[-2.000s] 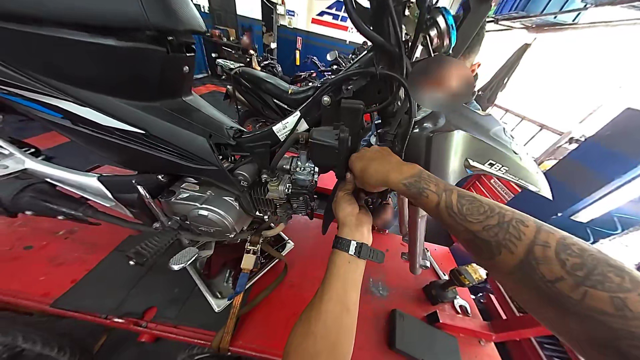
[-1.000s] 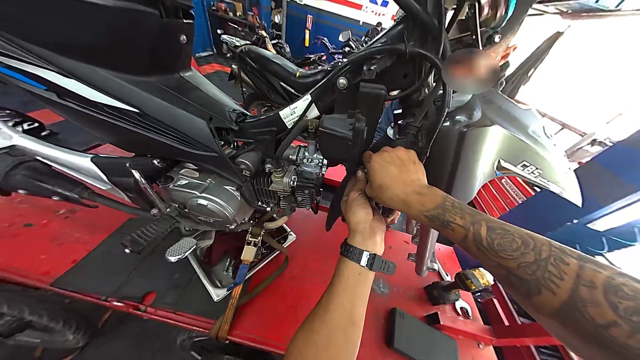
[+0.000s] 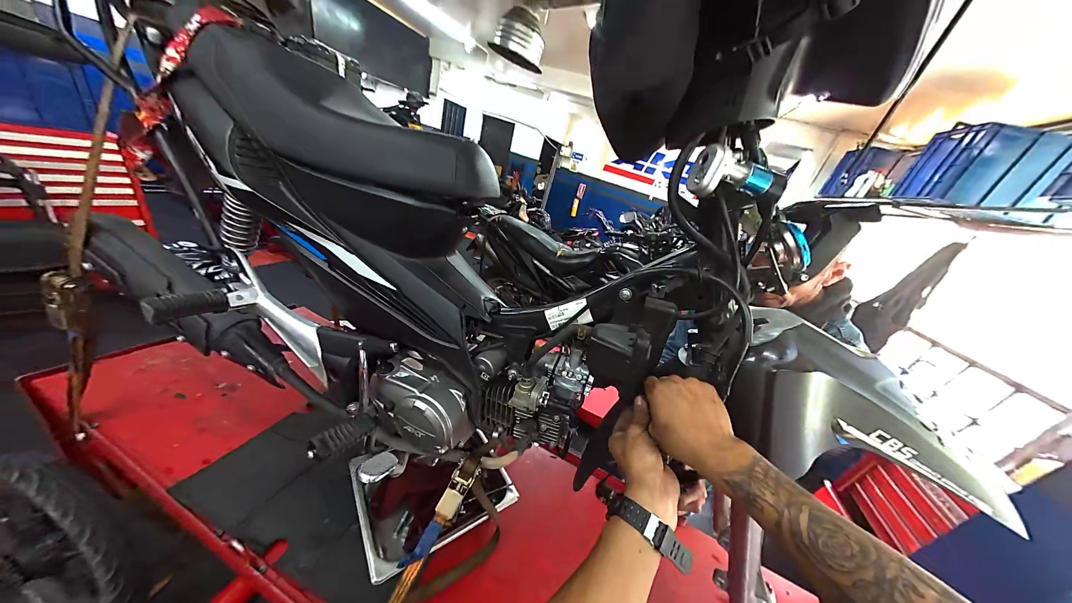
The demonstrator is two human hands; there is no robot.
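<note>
A black underbone motorcycle, its engine crankcase cover facing me, stands on a red lift platform. My left hand, with a black watch on the wrist, is up against the black plastic part ahead of the engine, just below the black air filter box. Pressed close to it, my right hand has its fingers curled at the same spot, beside the grey front fender. What the fingers touch is hidden. The carburetor is left of both hands.
Beyond the front fork a person is partly visible. A ratchet strap runs down beside a metal tray under the engine. A red tool chest stands behind the fender. Other motorcycles are in the background.
The view has swung up and back, bringing in the seat and handlebar area. Both hands stay together at the same place ahead of the engine.
</note>
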